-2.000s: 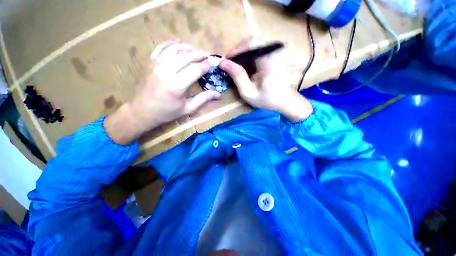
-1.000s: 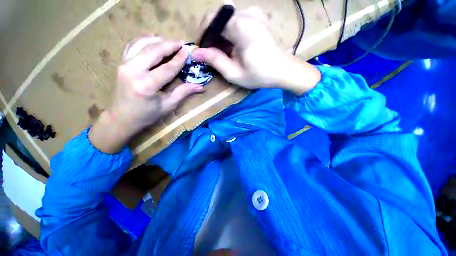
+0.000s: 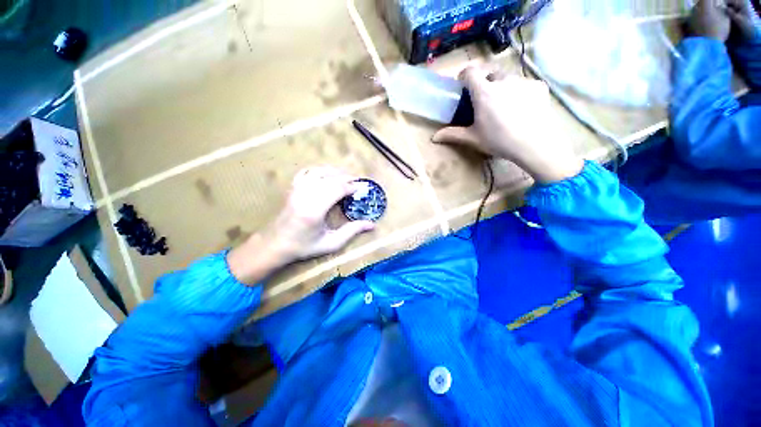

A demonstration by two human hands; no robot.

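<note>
My left hand (image 3: 313,218) holds the round unit (image 3: 365,201) on the cardboard mat (image 3: 242,142); its open face shows silver-white and dark detail. The black tweezers (image 3: 384,150) lie on the mat above the unit, touched by neither hand. My right hand (image 3: 517,117) is at the glue dispensing syringe (image 3: 425,93), fingers around its dark band; the pale barrel points left. Its right end is hidden by my hand. A loose pile of small black parts (image 3: 140,230) lies at the mat's left.
The controller (image 3: 455,29) with red digits stands at the top, a clear plastic bag (image 3: 597,54) right of it. The parts box (image 3: 60,171) is left. A dark dome (image 3: 70,43) sits on the green surface. Another person's sleeve (image 3: 709,108) is at the right. Cables cross the mat's right side.
The tweezers have left my right hand and lie on the mat. My right hand has moved up and right and taken hold of the syringe. My left hand still holds the unit.
</note>
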